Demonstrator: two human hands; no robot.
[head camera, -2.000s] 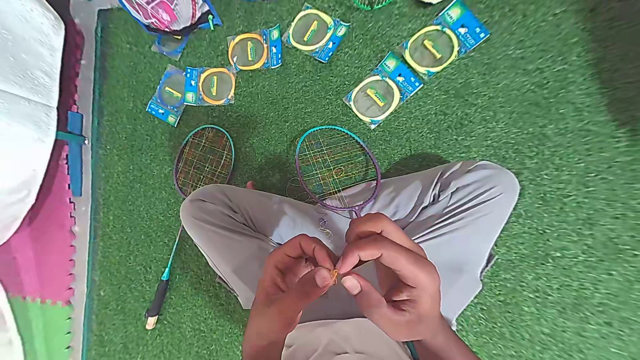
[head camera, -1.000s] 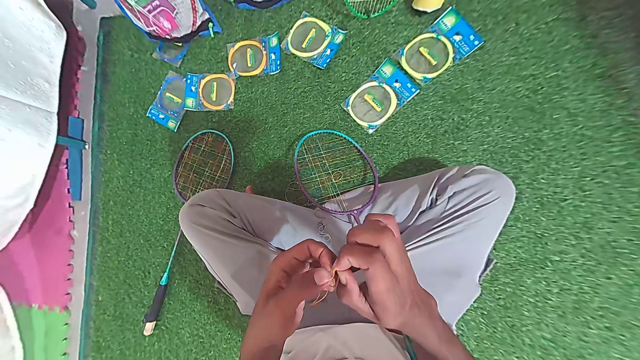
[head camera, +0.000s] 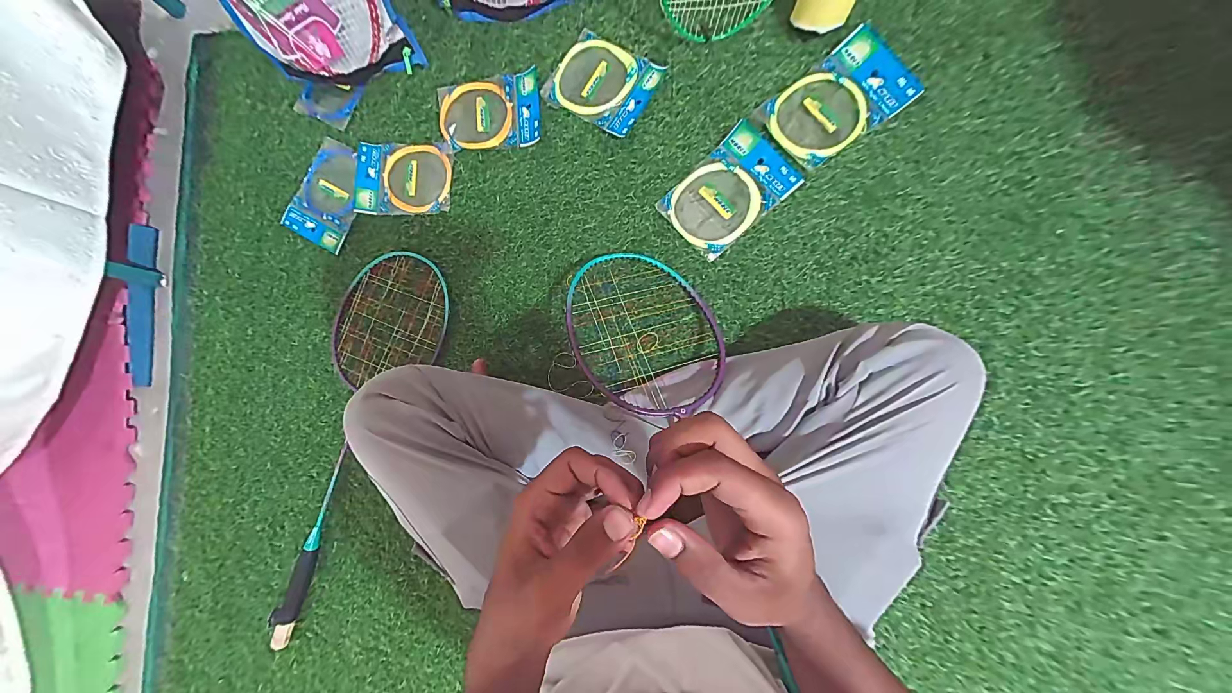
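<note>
Between its thumb and fingers my left hand (head camera: 577, 539) pinches a small tangle of orange string (head camera: 637, 525), with a thin loop hanging below. The fingertips of my right hand (head camera: 731, 520) meet the same tangle from the other side; whether they grip it is hard to tell. Just beyond the hands lies a badminton racket (head camera: 720, 361) with a teal and purple frame and yellowish strings, some loose at its lower left. Its handle is mostly hidden by my right hand and arm. Thin loose string (head camera: 621, 443) rests on the trousers near its throat.
A second badminton racket (head camera: 310, 539) lies to the left, partly under my knee. Several packets of coiled string (head camera: 714, 207) are spread ahead on the artificial turf (head camera: 1078, 404). Racket covers (head camera: 399, 58), a green racket head (head camera: 712, 37) and a yellow cylindrical object (head camera: 821, 13) sit at the top edge.
The thin string loop below the fingers shows differently from one second ago. Both hands stay close together over the lap, their fingers slightly shifted.
</note>
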